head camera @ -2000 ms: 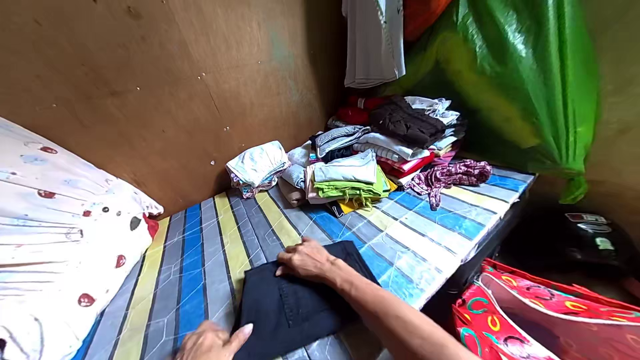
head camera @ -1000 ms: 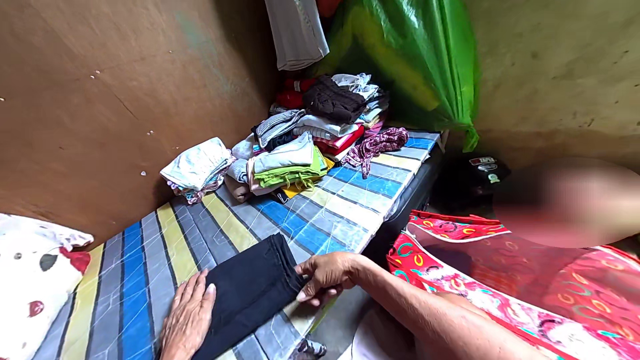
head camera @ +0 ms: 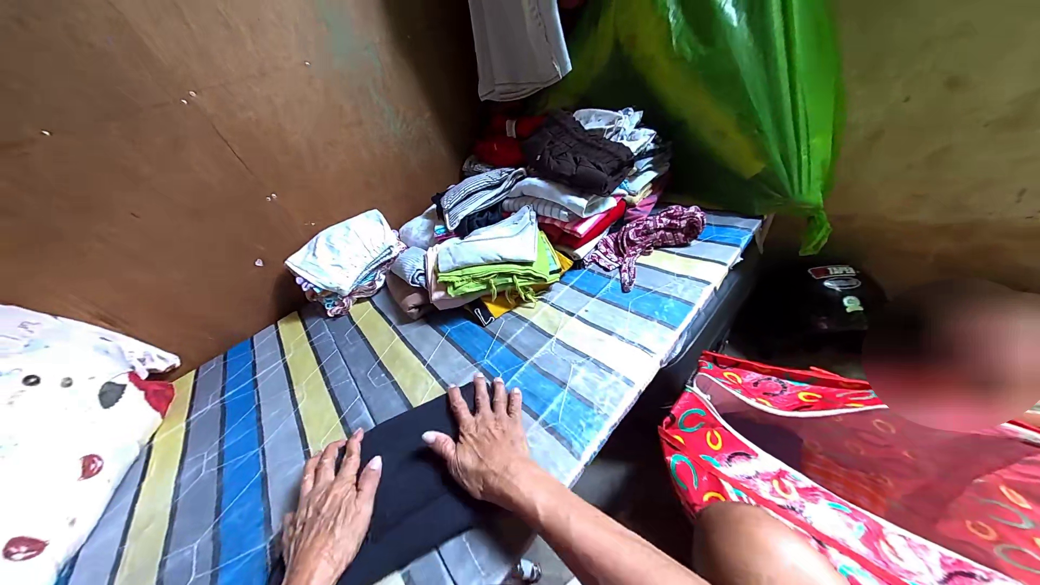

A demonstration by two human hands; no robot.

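A folded black garment (head camera: 414, 487) lies on the striped mattress (head camera: 301, 406) near its front edge. My left hand (head camera: 331, 508) rests flat on the garment's left part, fingers a little apart. On its upper right part lies my right hand (head camera: 486, 443), palm down with the fingers spread. Neither hand grips the cloth. Beyond them stand a small stack of folded white cloths (head camera: 345, 252), a stack with a light green folded garment (head camera: 496, 276), and a taller pile topped by a dark garment (head camera: 577, 153). A crumpled maroon patterned garment (head camera: 650, 236) lies beside the piles.
A white printed pillow (head camera: 65, 439) is at the left against the brown wall. A green plastic bag (head camera: 731, 97) and grey cloth (head camera: 520, 49) hang at the back. Right of the mattress are a red patterned fabric item with mesh (head camera: 780, 479), a black bag (head camera: 812, 309) and a blurred person's head.
My right hand has moved from the garment's right edge, where its fingers were curled, to flat on top. My left hand stays at the left side. The view has swung right since the earliest frame.
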